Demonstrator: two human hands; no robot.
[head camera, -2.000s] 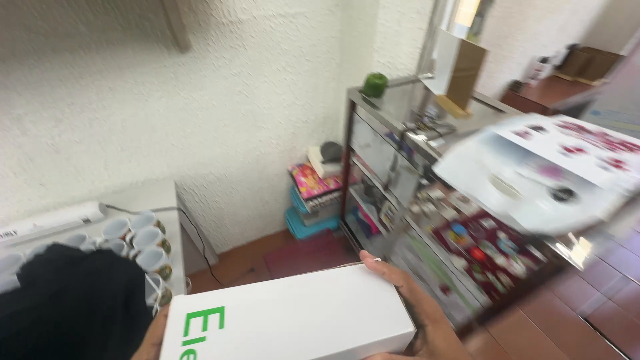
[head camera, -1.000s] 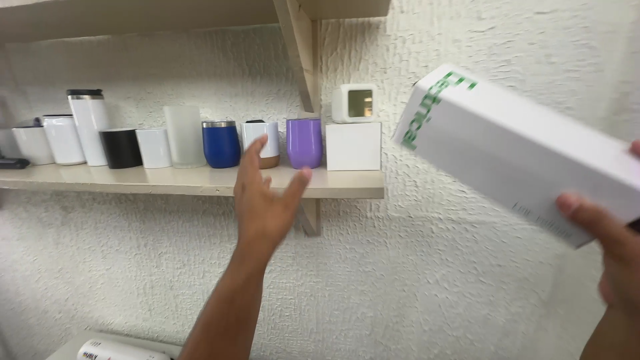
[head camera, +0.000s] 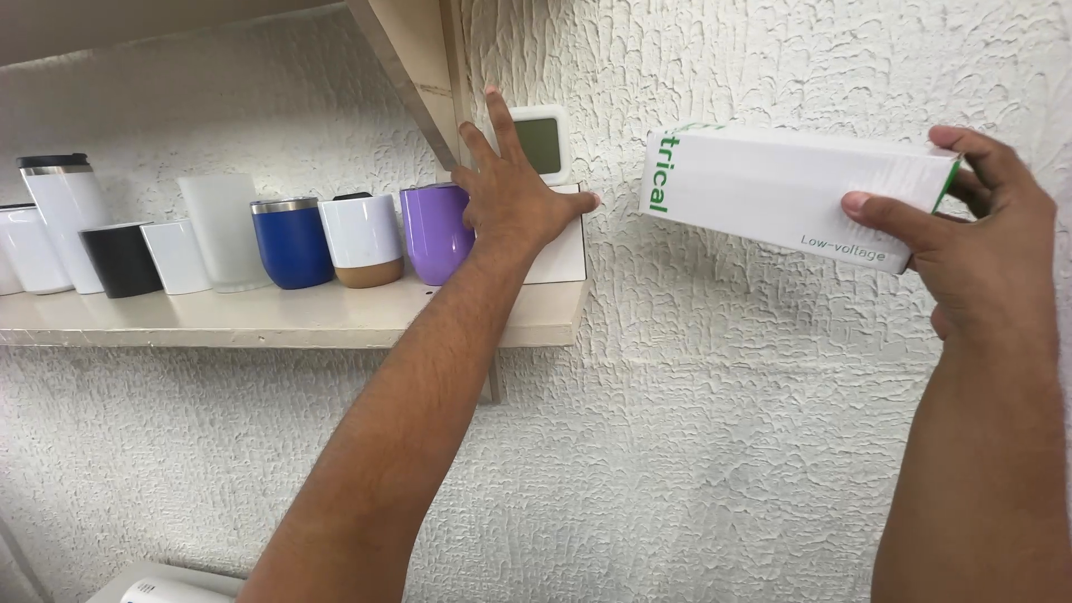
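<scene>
My left hand (head camera: 523, 197), fingers spread, is in front of a small white box (head camera: 559, 251) at the shelf's right end. Whether it touches the box cannot be told. On that box stands a white device with a grey display (head camera: 538, 144), partly hidden by my fingers. A purple tumbler (head camera: 434, 239) stands just left of my hand, its right side covered. My right hand (head camera: 963, 218) grips one end of a long white carton with green lettering (head camera: 770, 193), held tilted in front of the wall, right of the shelf.
Along the wall shelf (head camera: 335, 322) stand a white cup with a tan base (head camera: 363, 239), a blue tumbler (head camera: 291, 247), a frosted glass (head camera: 230, 234), a black cup (head camera: 124, 261) and several white vessels. A wooden bracket (head camera: 419, 75) rises above. Below, a white roll (head camera: 172, 591) lies at lower left.
The view has swung from the glass display case to the shelf. Both hands were at the carton at first; my left hand is now off it and has moved from near the cups to the small white box.
</scene>
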